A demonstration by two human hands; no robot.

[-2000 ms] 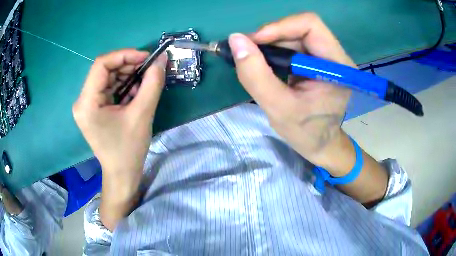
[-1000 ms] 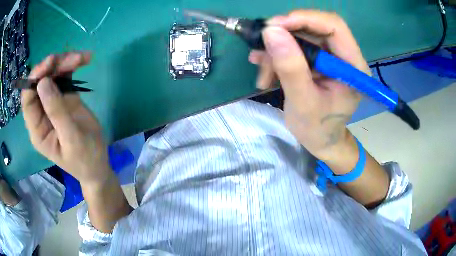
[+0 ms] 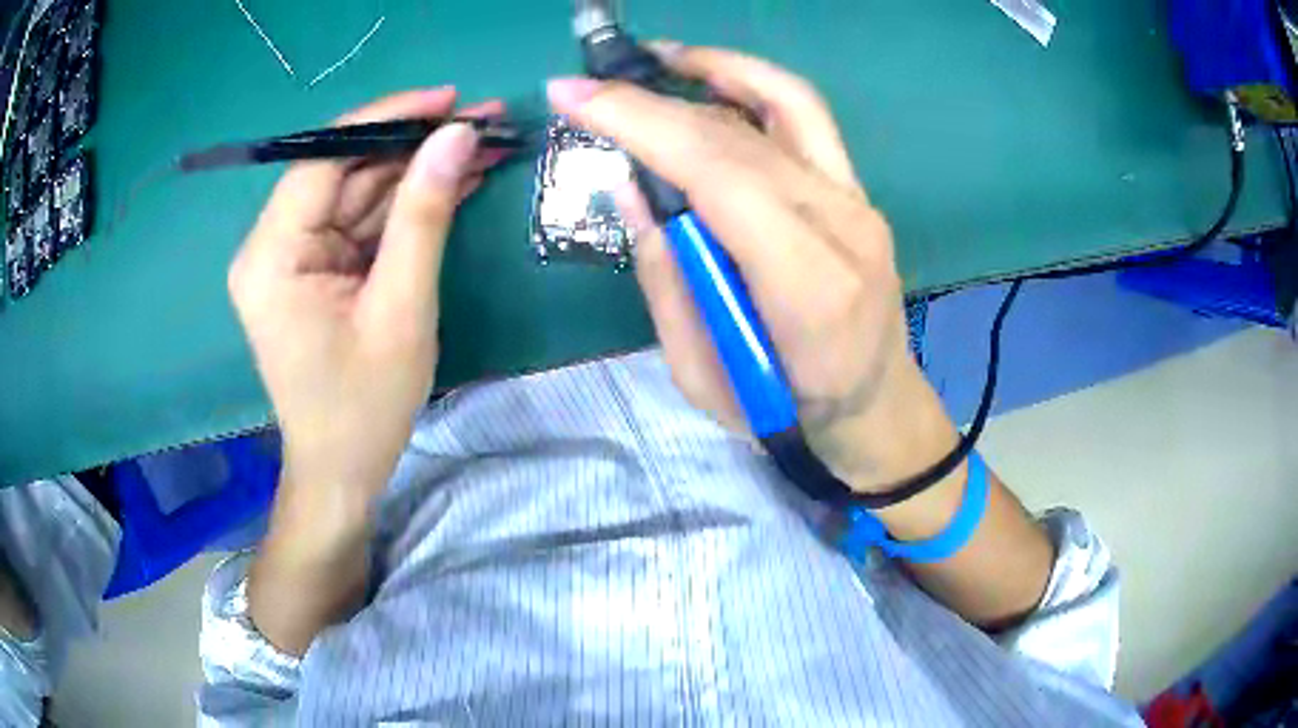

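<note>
A squarish black board module with a silver-white centre (image 3: 581,192) lies on the green mat (image 3: 477,306), partly covered by my right hand. My left hand (image 3: 356,270) holds dark tweezers (image 3: 335,144) level, their tips blurred at the module's upper left edge. My right hand (image 3: 783,242) holds the soldering iron by its black grip. The iron's blue handle (image 3: 726,320) points down toward me and its metal end points away, beyond the module; its tip is cut off by the top edge. A blue strap (image 3: 940,526) circles my right wrist.
Rows of dark modules (image 3: 50,157) lie at the far left. A bent thin solder wire (image 3: 310,78) lies at upper left. A blue box (image 3: 1224,50) with a black cable (image 3: 1231,185) stands at upper right. A pale strip (image 3: 1028,17) lies at the top. Another person's sleeve (image 3: 57,555) shows at lower left.
Since one second ago, my left hand has moved right to the module with the tweezers. My right hand has moved left over the module's side, and the iron now points away from me.
</note>
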